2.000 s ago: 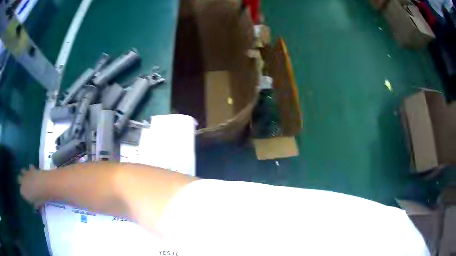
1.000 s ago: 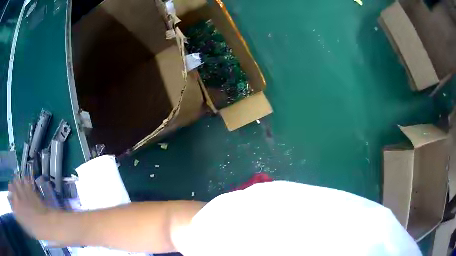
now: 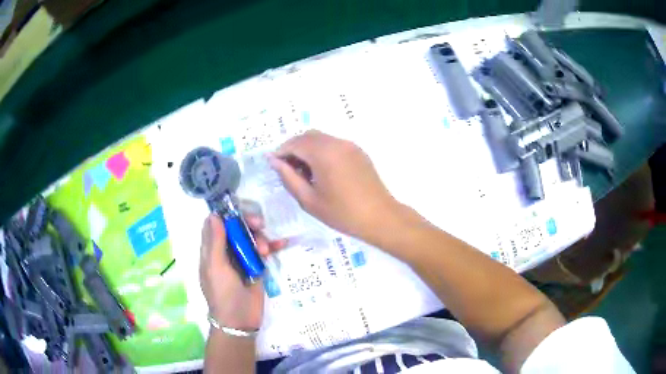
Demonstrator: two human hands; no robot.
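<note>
A handheld fan unit [image 3: 211, 173] with a round grey head is in my left hand [image 3: 232, 281]. Its handle is open and a blue cylindrical battery [image 3: 242, 245] lies in it. My left fingers and thumb are around the handle. My right hand [image 3: 332, 182] is to the right of the fan, above the printed sheet, with thumb and fingertips curled close together. I cannot tell if a small thing is between them. Grey handle shells [image 3: 551, 102] are piled at the right end of the bench.
More grey handle pieces [image 3: 55, 281] are piled at the left over the green sheet [image 3: 139, 219]. The white printed sheet [image 3: 409, 146] covers the bench. The green conveyor belt [image 3: 241, 40] curves beyond it. A brown carton [image 3: 621, 234] is partly visible at lower right.
The view has turned from the right side and floor back to the bench. My left hand and the fan are now in view. My right hand is away from the grey shells.
</note>
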